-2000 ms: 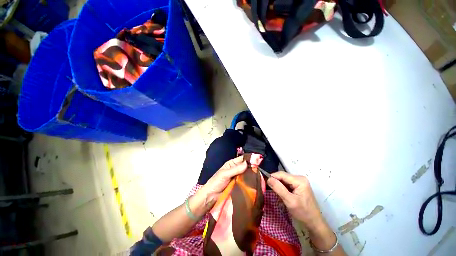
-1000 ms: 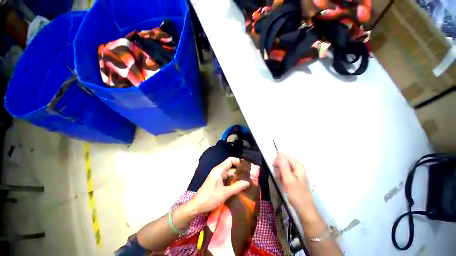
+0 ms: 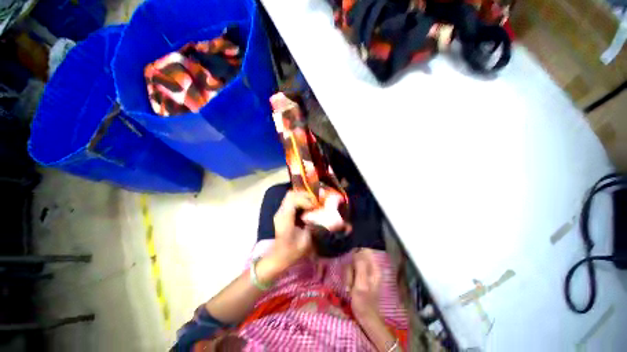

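Note:
The patterned bag point(image 3: 302, 155) is orange, brown, pink and pale. It is bunched long and narrow above my lap, its far end up beside the blue bin. A narrow orange line runs along it. My left hand point(image 3: 294, 223) is closed around its near part, where a dark portion hangs over the apron. My right hand point(image 3: 364, 280) is blurred, low over the checked apron point(image 3: 302, 333), apart from the bag. I cannot tell whether it holds the snips.
Two tall blue bins point(image 3: 227, 134) stand at the left, one holding same-print fabric point(image 3: 180, 82). The white table point(image 3: 447, 179) lies at the right, with a bag pile point(image 3: 399, 34) at its far end, tape scraps, and a black pouch point(image 3: 620, 227) at the right edge. Cardboard boxes stand beyond.
The bag has been lifted off my lap and turned so it reaches forward, gripped in my left hand. My right hand has moved from the table edge back over the apron.

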